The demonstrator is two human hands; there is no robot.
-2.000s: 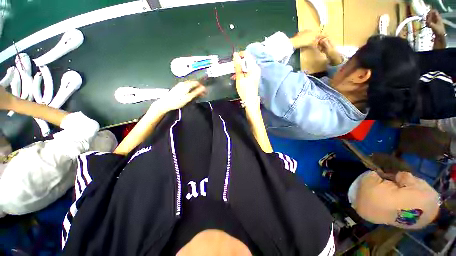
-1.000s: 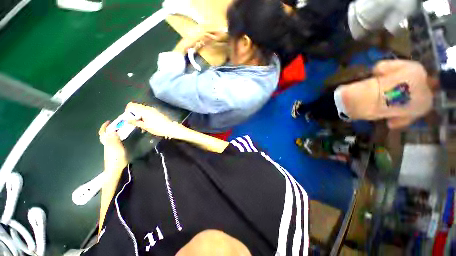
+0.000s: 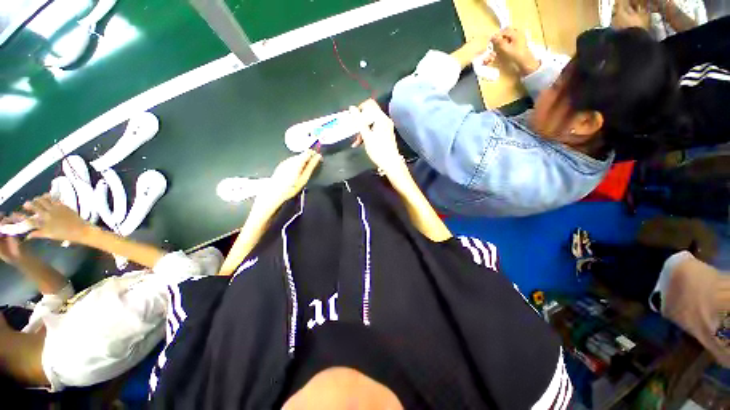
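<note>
A white spoon-shaped shell (image 3: 300, 138) with a bright blue strip inside lies over the dark bench in front of me, its rounded end to the left. My right hand (image 3: 379, 141) has its fingers closed on the shell's narrow end and covers part of it. My left hand (image 3: 293, 174) is just below the shell, its fingertips pinched at a thin red and dark lead wire (image 3: 318, 147); the grip is small and blurred. A second white shell (image 3: 238, 190) lies on the bench, its narrow end hidden by my left hand.
A thin red wire (image 3: 344, 61) and a white speck (image 3: 362, 63) lie beyond the shell. Several white shells (image 3: 146, 196) are piled at left beside a person in white (image 3: 120, 324). A person in a denim jacket (image 3: 480, 164) sits close at right. A pale rail (image 3: 300, 48) borders the green conveyor.
The view has swung back from the right. One second ago both hands held the blue-strip shell close together; now my left hand is below it and only my right hand grips it.
</note>
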